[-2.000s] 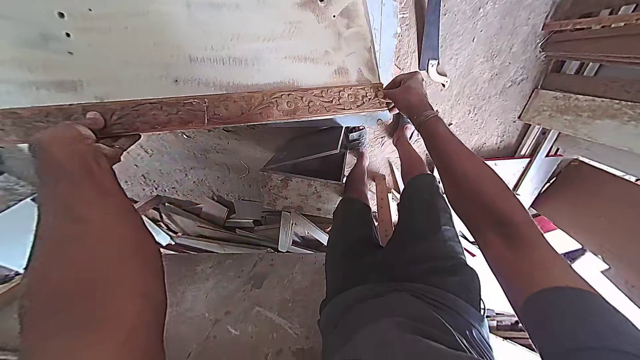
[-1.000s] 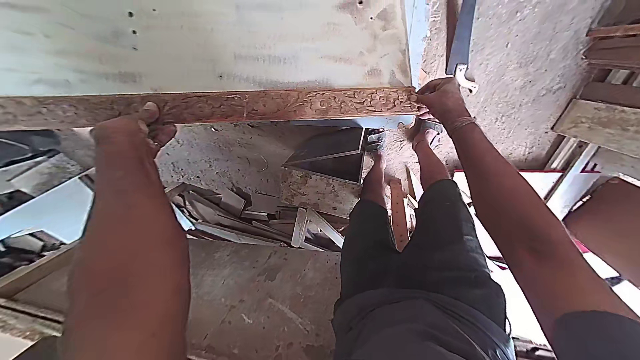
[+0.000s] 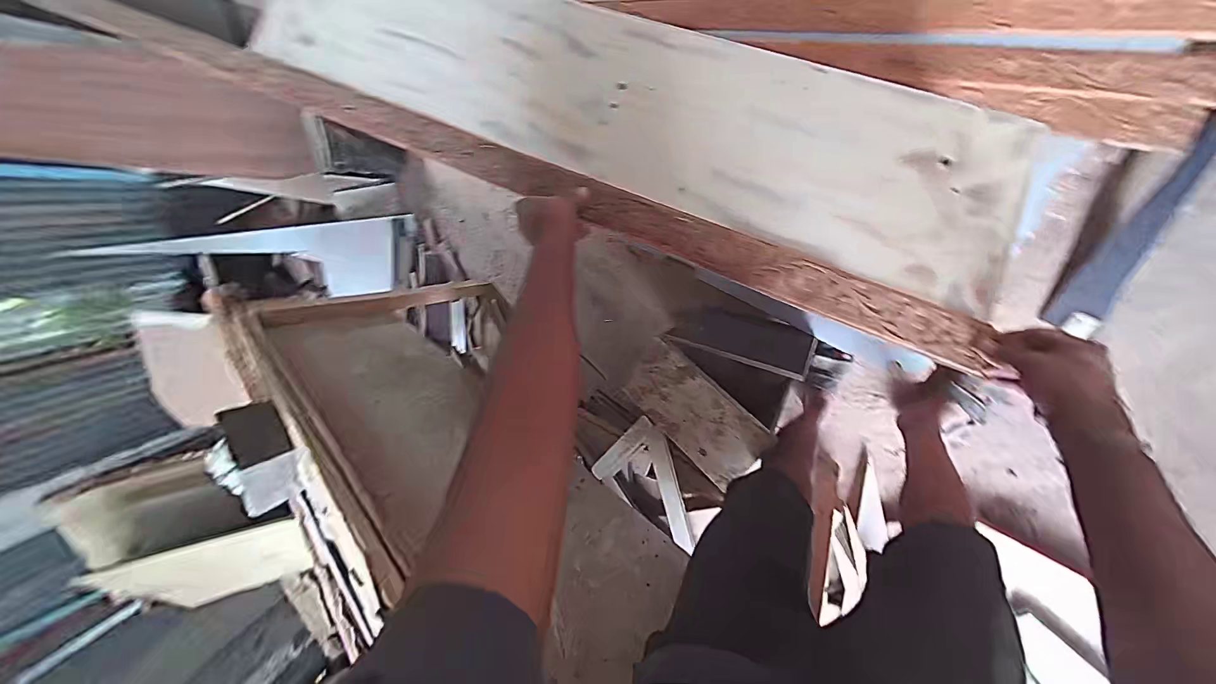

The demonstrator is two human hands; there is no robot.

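Observation:
A long carved wooden board [image 3: 722, 249] runs from the upper left to the right of centre, its pattern clearest at the right end. It lies along the near edge of a pale wooden panel [image 3: 665, 123]. My left hand [image 3: 553, 217] grips the board near its middle, thumb on the upper side. At the right end, my right hand [image 3: 1059, 372] holds the board's tip; some fingers are hidden beneath it. Beyond the panel are reddish-brown boards [image 3: 950, 71].
A handsaw [image 3: 1140, 228] lies at the right. Below are wood offcuts [image 3: 665, 475], a dark-topped piece [image 3: 746, 356] and my bare feet. A wooden frame [image 3: 323, 475] stands at lower left, with scrap pieces around it.
The view has swung to the left, showing more of the board's left part and the scrap there. My left hand is farther from the board's right end than before; my right hand remains at that end.

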